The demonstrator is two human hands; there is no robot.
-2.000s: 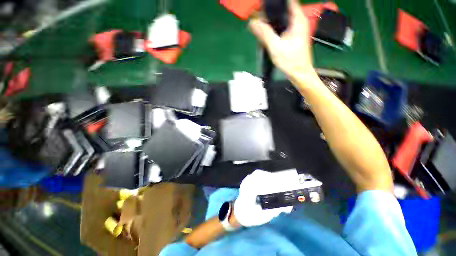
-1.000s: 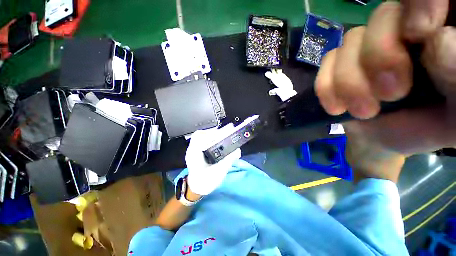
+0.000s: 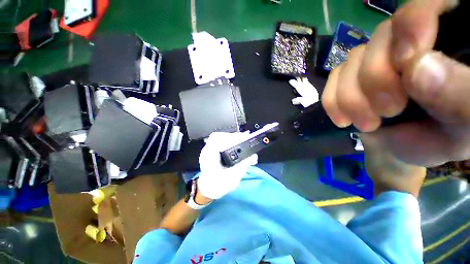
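My left hand (image 3: 222, 164), in a white glove, holds a black electronic unit (image 3: 249, 147) edge-on near my body. Its port panel faces up and shows sockets and an orange-ringed round jack. My bare right hand (image 3: 381, 77) is large and close to the camera at the upper right. It is closed around a thick black power screwdriver (image 3: 314, 121), partly blurred. The tool's front end points left toward the unit's port panel, with a visible gap on the image between them. Much of the tool is hidden by my fingers.
Stacked black units (image 3: 121, 131) fill the bench's left side. A single stack (image 3: 210, 111) and a white plate (image 3: 211, 59) lie mid-bench. A black parts bin (image 3: 294, 50), blue bin (image 3: 341, 49) and crumpled white glove (image 3: 305, 92) lie behind the tool. A cardboard box (image 3: 147, 203) stands below.
Two seconds ago my right hand was reaching up over the green belt; now it is close to the camera with the tool. Since one second ago the view has shifted slightly; both holds look unchanged.
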